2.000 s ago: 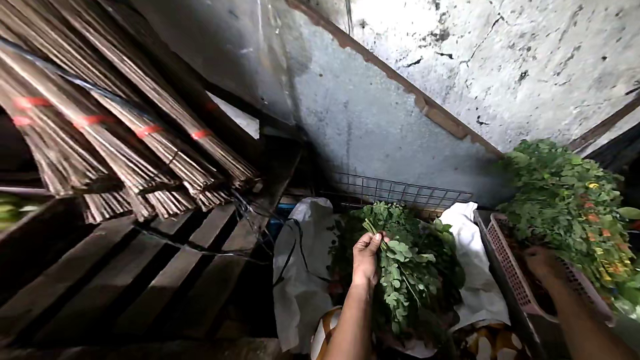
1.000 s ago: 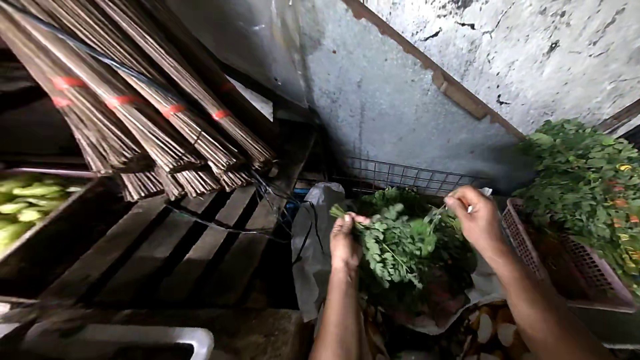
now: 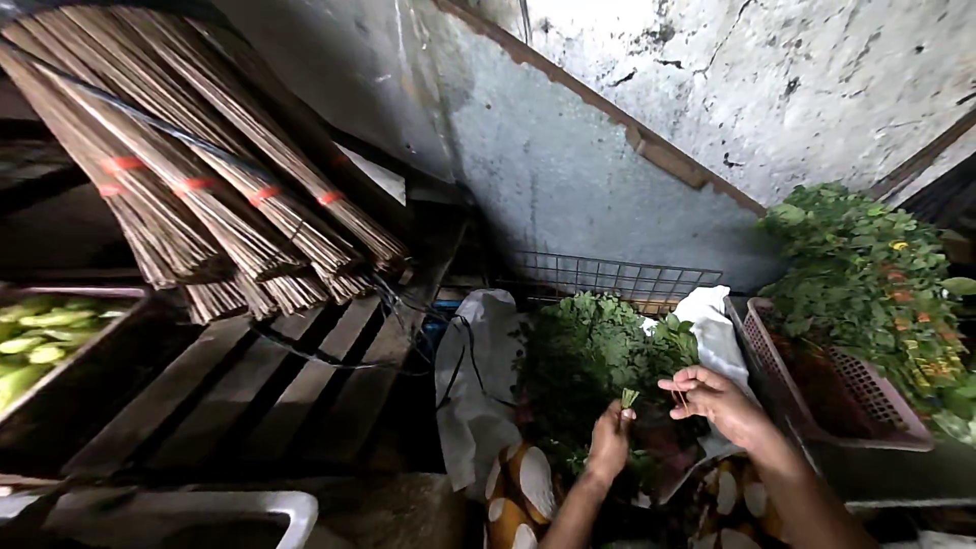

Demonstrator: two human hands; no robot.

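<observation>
My left hand (image 3: 610, 442) is closed around a small bunch of green stems (image 3: 628, 398), whose cut ends stick up above the thumb. To its right, my right hand (image 3: 713, 400) is raised with a thin reddish rubber band (image 3: 681, 398) looped over its fingers. The two hands are apart. Behind and below them, leafy greens (image 3: 602, 335) fill a white sack (image 3: 476, 366) whose edges are folded outward. The leaves of the held bunch are hard to tell from the dark pile.
Stick bundles (image 3: 198, 183) with red ties lie on a slatted wooden rack (image 3: 221, 396) at left. A crate (image 3: 114, 293) holds light green vegetables. A pink plastic basket (image 3: 793, 404) and more leafy bunches (image 3: 862, 267) stand at right. A wire grid (image 3: 610, 274) leans behind.
My left hand has turned the bunch so its stem ends point up. My right hand, low by the pink basket two seconds ago, has come over beside it and now has the band stretched on its fingers.
</observation>
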